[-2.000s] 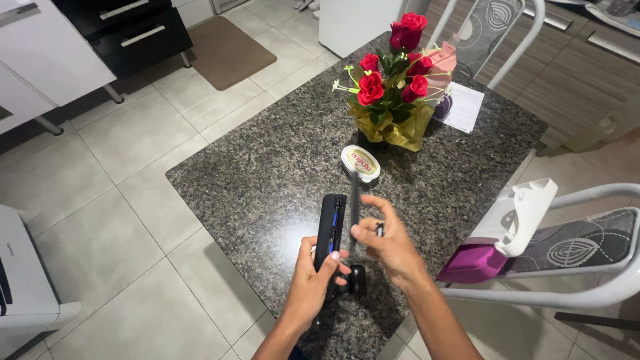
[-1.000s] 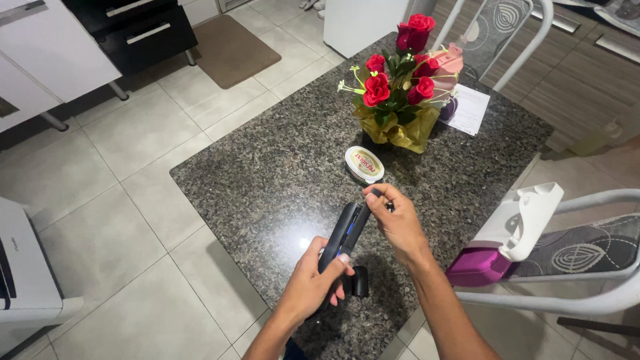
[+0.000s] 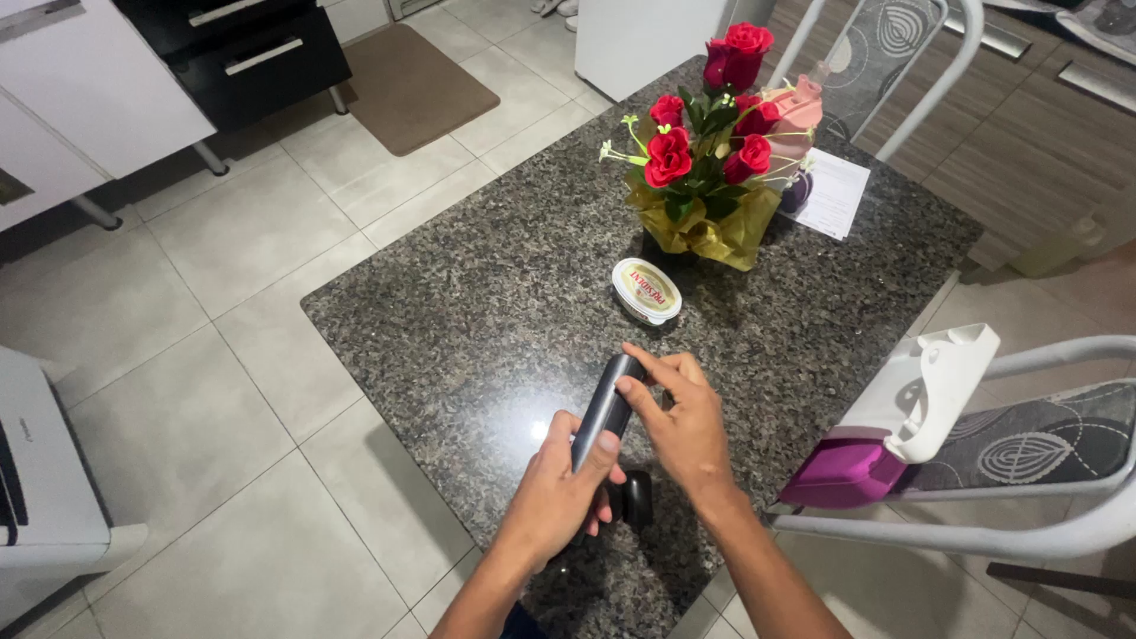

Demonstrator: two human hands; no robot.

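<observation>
A slim black elongated case is held over the near part of the granite table, tilted with its far end up and to the right. My left hand is wrapped around its lower part, thumb on top. The fingers of my right hand pinch its far end between thumb and forefinger. Just right of my left fingertips, a small glossy black object rests on the table; its kind is unclear. Beyond the hands lies an oval Président tub with a white rim.
Red artificial roses in gold wrapping stand on the granite table, beside a printed paper. To the right, a chair bears a white plastic piece and a purple container. A brown mat lies on the floor.
The open slot with blue inside the case no longer shows; a smooth dark surface faces up. The dark strip that my right hand held apart from the case now lies against it.
</observation>
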